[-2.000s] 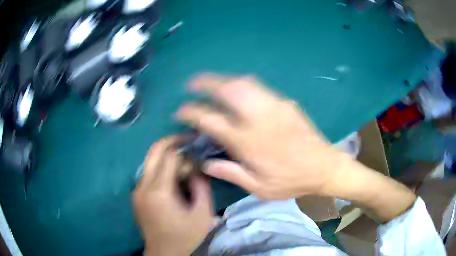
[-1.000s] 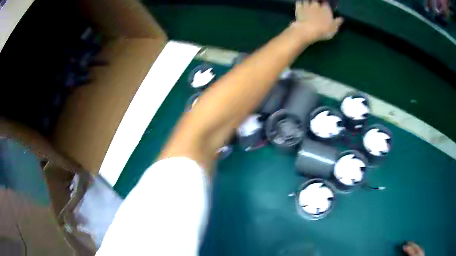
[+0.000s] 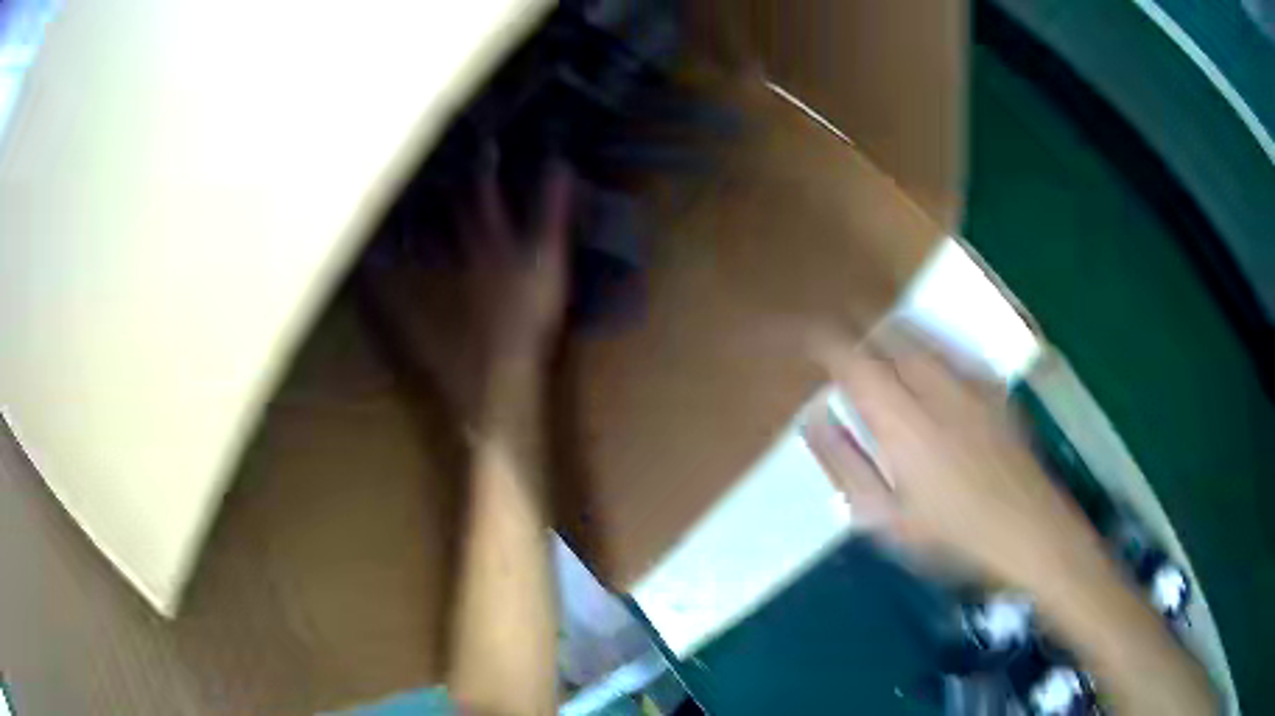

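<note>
A large open brown cardboard box (image 3: 699, 406) lies in front of me, with dark parts (image 3: 615, 98) piled in its shadowed inside. My left hand (image 3: 496, 280) reaches into the box beside the dark parts, fingers spread. It is blurred and in shadow, and whether it holds anything cannot be told. My right hand (image 3: 923, 448) is over the box's white-edged rim at the right, blurred, fingers apart, with nothing visible in it.
A pale box flap (image 3: 280, 182) fills the upper left. Several housings with white jagged ends (image 3: 1059, 690) stand on the green bench (image 3: 825, 636) at the lower right, partly behind my right forearm. The dark green conveyor (image 3: 1105, 266) curves along the right.
The view has swung left to the box. An arm stretched over the conveyor before; now my left hand is inside the box and my right hand is over its rim.
</note>
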